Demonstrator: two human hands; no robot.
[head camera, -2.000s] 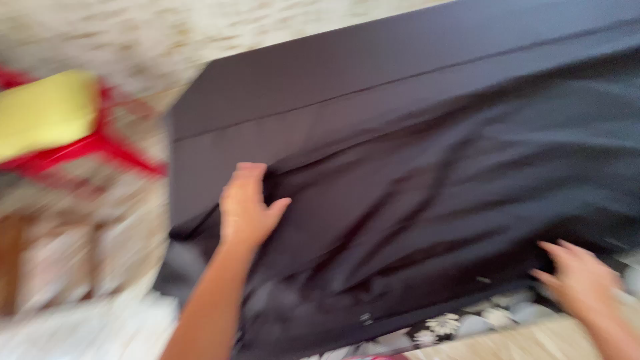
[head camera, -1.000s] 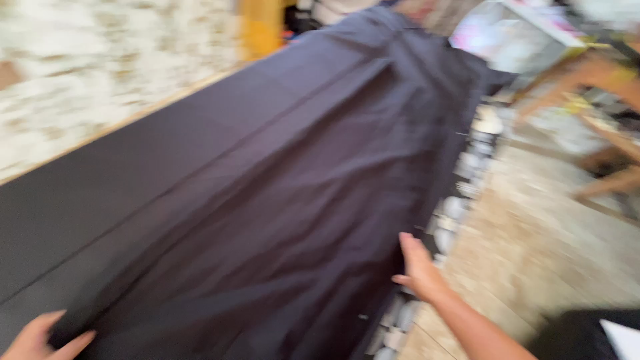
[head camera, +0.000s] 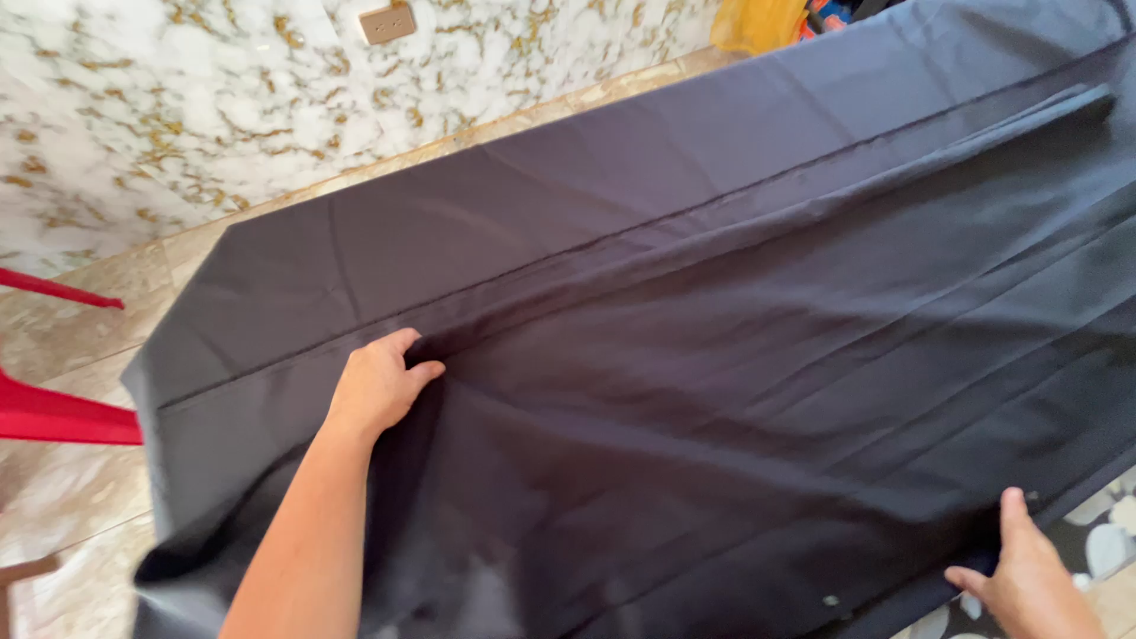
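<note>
A large dark fabric sheet (head camera: 674, 399) with a long seam lies spread out, wrinkled across its middle and flatter along its far side. My left hand (head camera: 382, 377) pinches a raised fold of this fabric just below the seam, between thumb and fingers. Near the fabric's close edge at the lower right, my right hand (head camera: 1025, 568) has its thumb and index finger apart around the hem; whether it grips the hem is unclear. Under that edge a floral-patterned cloth (head camera: 1109, 550) in black, white and grey shows. Small light spots mark the fabric near the hem.
Red plastic legs (head camera: 62, 413), seemingly of a stool or chair, stand on the tiled floor (head camera: 80, 497) at the left. Behind the fabric rises a marble-patterned wall (head camera: 240, 98) with an outlet (head camera: 387, 24). A yellow bag or cloth (head camera: 759, 25) lies at the top.
The view swung right along the fabric and then back left. A raised fold now stands in the fabric from my left hand toward the far right.
</note>
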